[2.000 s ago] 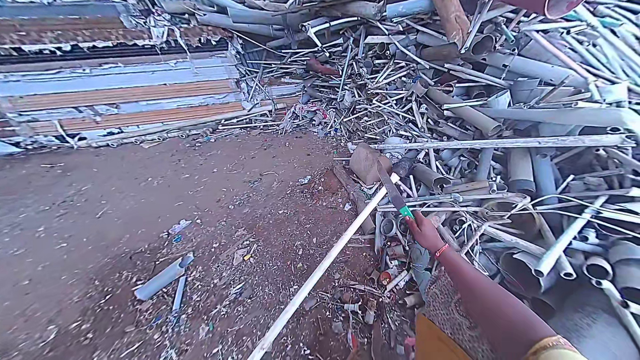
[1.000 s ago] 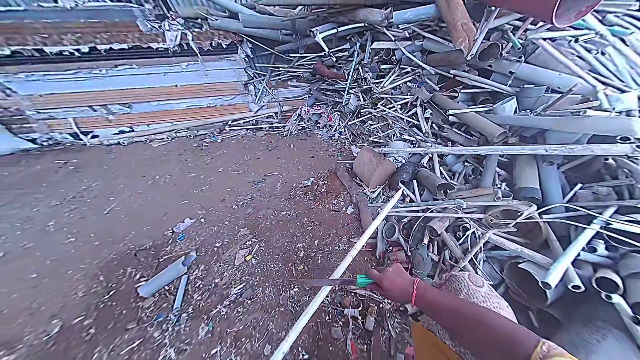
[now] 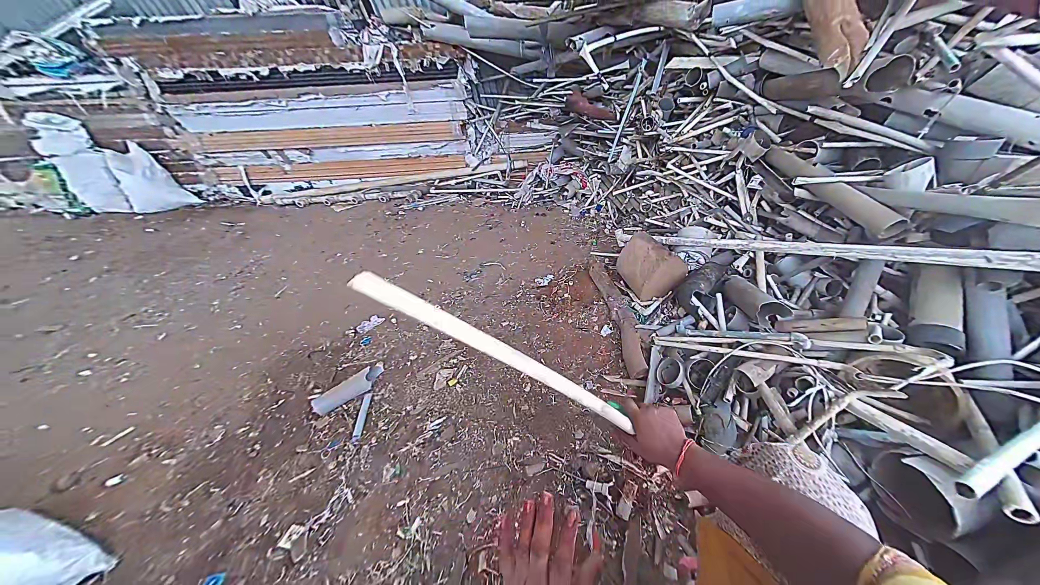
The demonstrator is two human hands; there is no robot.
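My right hand (image 3: 656, 432), with a red thread at its wrist, is closed around a green-handled knife (image 3: 615, 405); most of the blade is hidden. The near end of a long whitish pipe or strip (image 3: 487, 345) lies at the same hand, and its far end points up and left over the dirt ground. Whether the fingers also grip the pipe is not plain. At the bottom edge, my left hand (image 3: 543, 540) is spread with its fingers apart, holding nothing. A short grey pipe piece (image 3: 347, 390) lies on the ground to the left.
A large heap of scrap pipes (image 3: 837, 195) fills the right side. A brown block (image 3: 651, 268) sits at its edge. Stacked long strips (image 3: 325, 130) and white sacks (image 3: 106, 175) stand at the back left. Another white sack (image 3: 49, 548) lies at the lower left.
The whitish pipe now slants up to the left; before, it slanted up to the right. My left hand has come into view with fingers spread. The knife blade, visible before, is now mostly hidden.
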